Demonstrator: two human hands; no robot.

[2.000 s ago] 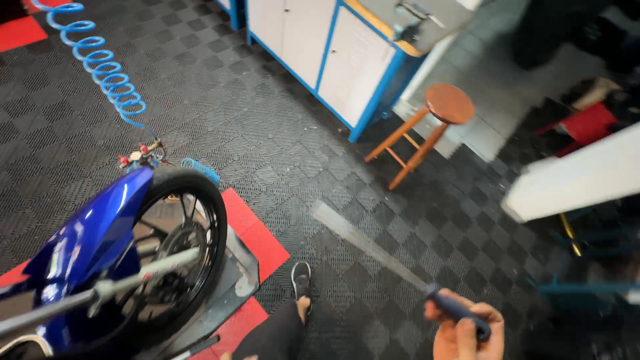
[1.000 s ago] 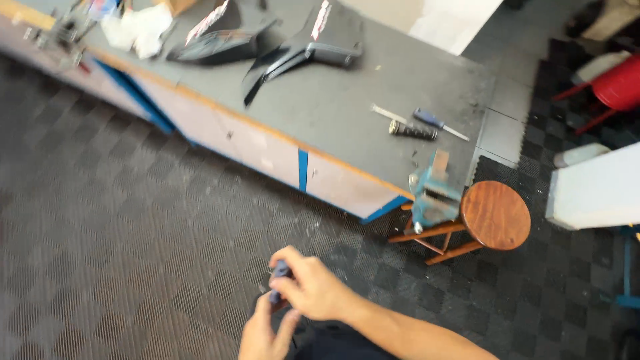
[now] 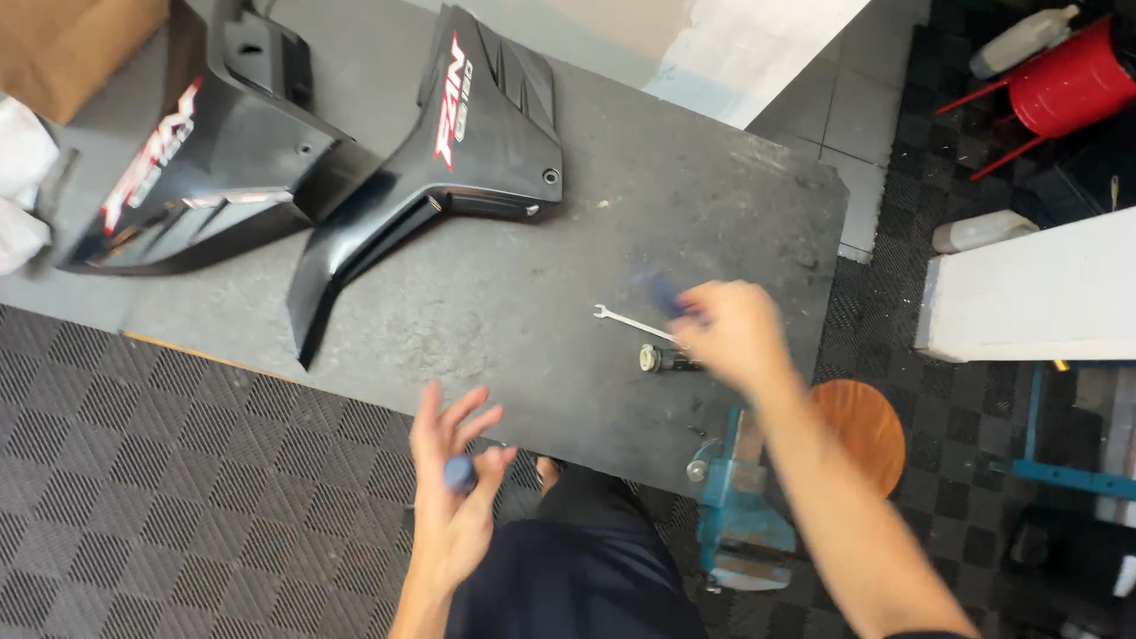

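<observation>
My left hand is over the front edge of the grey workbench, fingers spread, with a dark blue screwdriver handle resting between thumb and palm. My right hand, blurred by motion, reaches over the bench's right part with its fingers on a blue tool handle. Below that handle lies a metal open-end wrench. A black handlebar grip with a pale end lies beside my right fingers, partly hidden by them. Two black plastic motorcycle fairing panels with red and white decals lie at the left.
A blue bench vise is mounted at the front right edge, with a round wooden stool beside it. A cardboard box and white cloth are at the left. A white partition and a red metal drum stand at the right.
The view has moved from the motorcycle to the bench. My hands, together one second ago, are now apart. My right hand has reached over the bench to the blue-handled tool.
</observation>
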